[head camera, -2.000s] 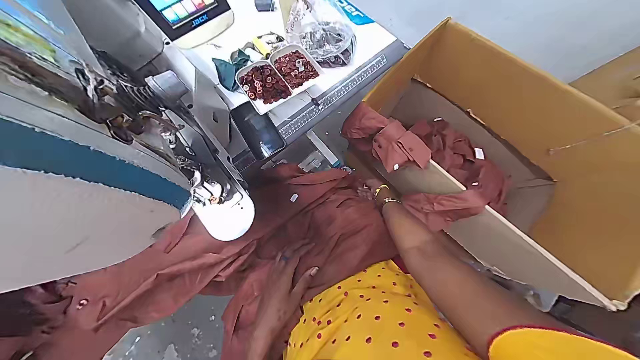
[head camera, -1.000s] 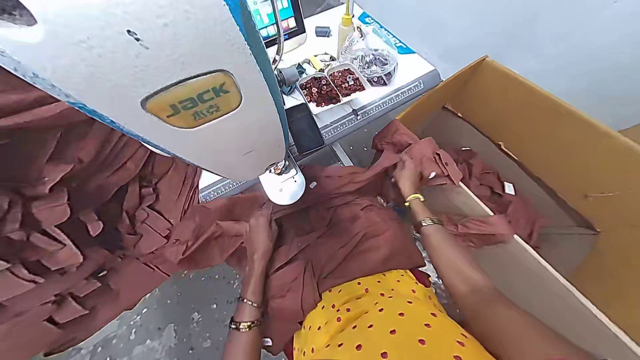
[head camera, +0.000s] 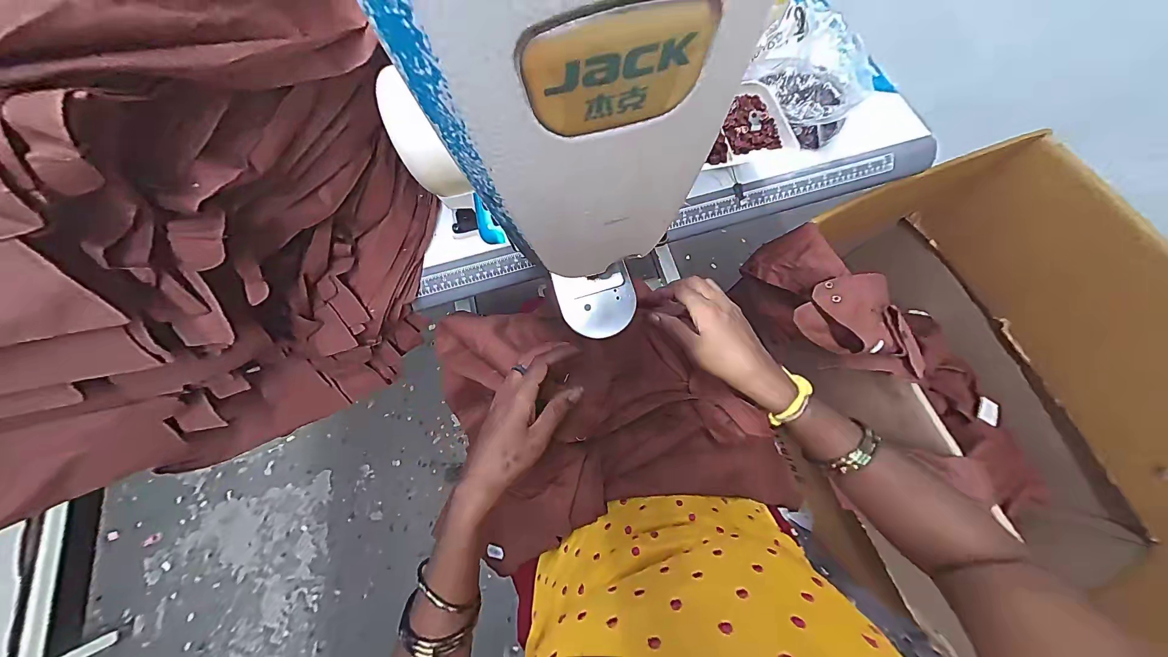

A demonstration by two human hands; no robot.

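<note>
A reddish-brown garment [head camera: 639, 411] lies bunched over my lap and beneath the white rounded tip of a Jack sewing machine head [head camera: 593, 164]. My right hand [head camera: 725, 342] grips the cloth just right of that tip, its fingertips at the fabric near the machine. On the left part of the garment rests my left hand [head camera: 525, 420], with thumb and fingers apart over a fold. What lies directly under the machine tip is hidden.
A large pile of reddish-brown garments [head camera: 210, 255] hangs at the left. At the right, a cardboard box [head camera: 1095, 274] holds more garments [head camera: 967, 392]. Behind the machine, a white table edge with a ruler [head camera: 803, 187] carries a tray of small reddish-brown buttons [head camera: 753, 128] and a plastic bag [head camera: 812, 82].
My right hand has moved from the cloth beside the box to the machine tip. My left hand's fingers have spread on the garment. The view has shifted.
</note>
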